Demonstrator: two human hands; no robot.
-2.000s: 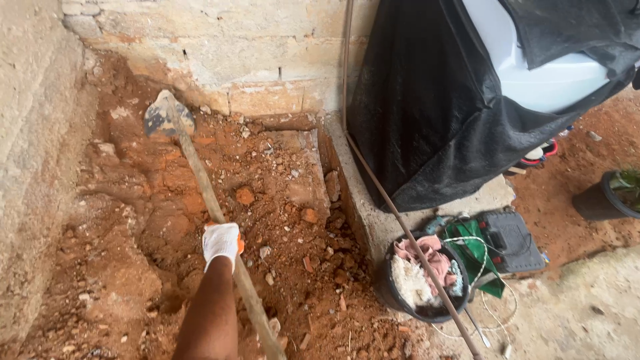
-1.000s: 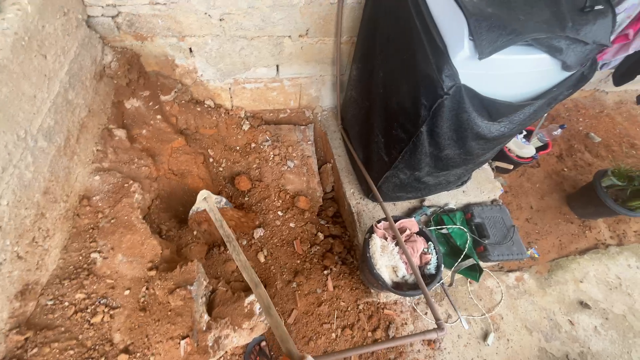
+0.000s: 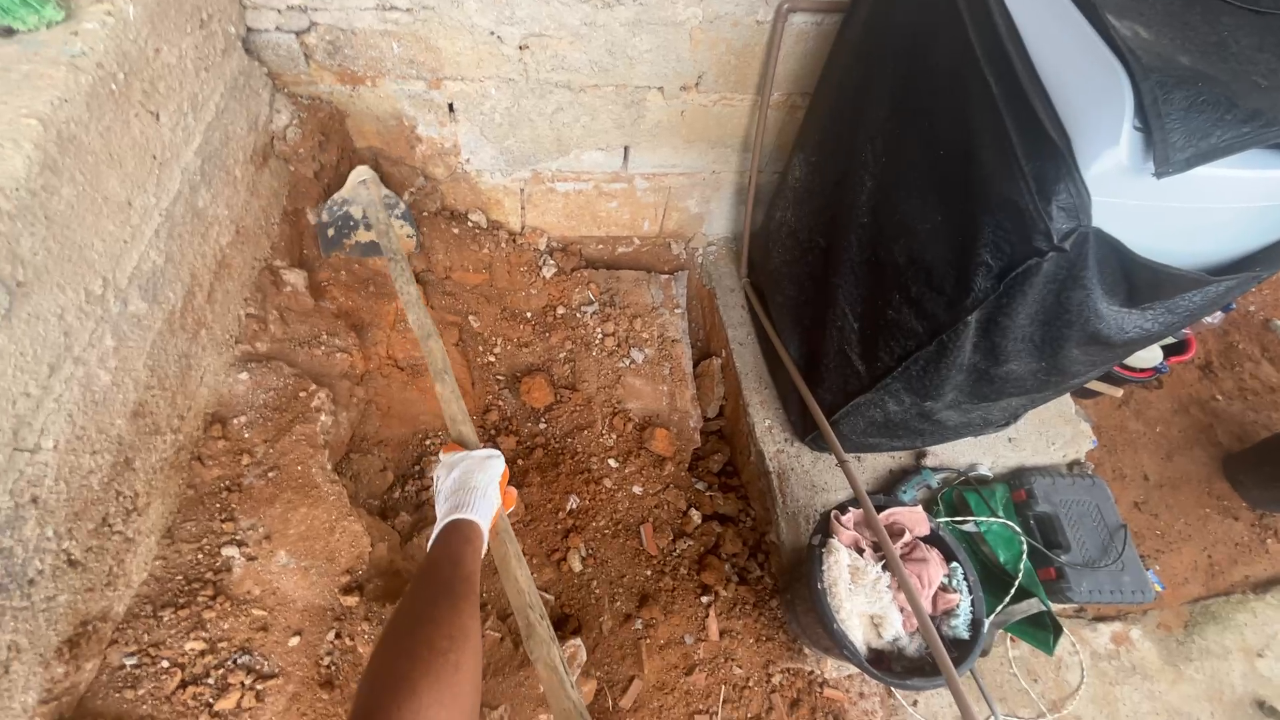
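My left hand [image 3: 470, 490], in a white glove with orange on the palm side, grips the long wooden handle of a hoe [image 3: 430, 350]. The handle slants from the bottom centre to the upper left. Its dirt-coated metal blade [image 3: 365, 222] is at the far end, over reddish soil [image 3: 520, 330] near the corner of two walls. Below the blade the soil is dug out unevenly, with loose stones and clods about. My right hand is out of view.
A rough wall [image 3: 130, 300] stands left, a block wall [image 3: 600, 130] behind. On the right are a concrete ledge [image 3: 790, 500], a black-covered tank [image 3: 920, 240], a brown pipe [image 3: 830, 430], a bucket of rags [image 3: 815, 600], a green bag [image 3: 1035, 620] and a dark tool case [image 3: 1085, 540].
The hoe head was up near the back wall, then lower in the dug soil, and is now up near the wall corner again. My left hand, out of view one second ago, shows on the handle.
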